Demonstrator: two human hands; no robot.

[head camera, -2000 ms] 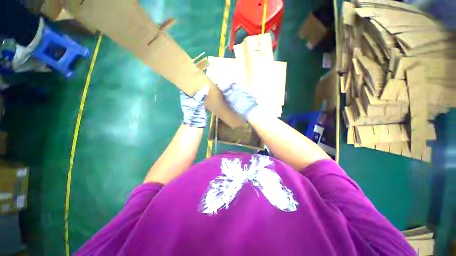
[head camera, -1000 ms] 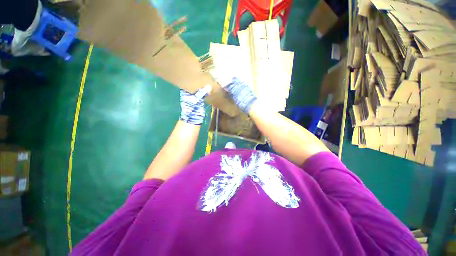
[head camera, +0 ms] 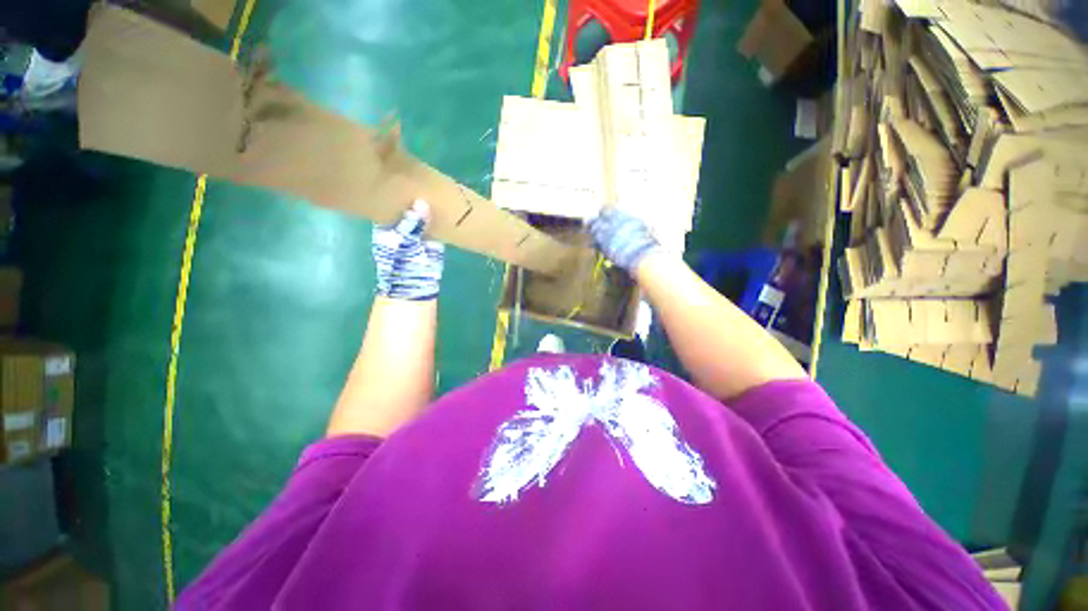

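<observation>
A long tan cardboard divider strip (head camera: 316,143) runs from the upper left down to the scrap box, with short slots and rough bits along its upper edge. My left hand (head camera: 408,253), in a grey-white mottled glove, grips its lower edge near the middle. My right hand (head camera: 622,236), in a matching glove, is over the box's right side, beyond the strip's near end; its fingers are partly hidden and blurred. The open scrap box (head camera: 579,320) is dark inside, with bits and a thin yellow band. Pale strips (head camera: 632,125) lie across its far side.
A red stool (head camera: 632,26) stands beyond the box. A large overlapping heap of strips (head camera: 943,227) lies on the bench at right. A blue item (head camera: 730,277) is under the bench edge. Cartons (head camera: 34,400) stand at left. Yellow lines mark the green floor.
The strip has swung left and lower at its far end. My left hand has moved left along with it. My right hand has moved right, away from the strip's near end.
</observation>
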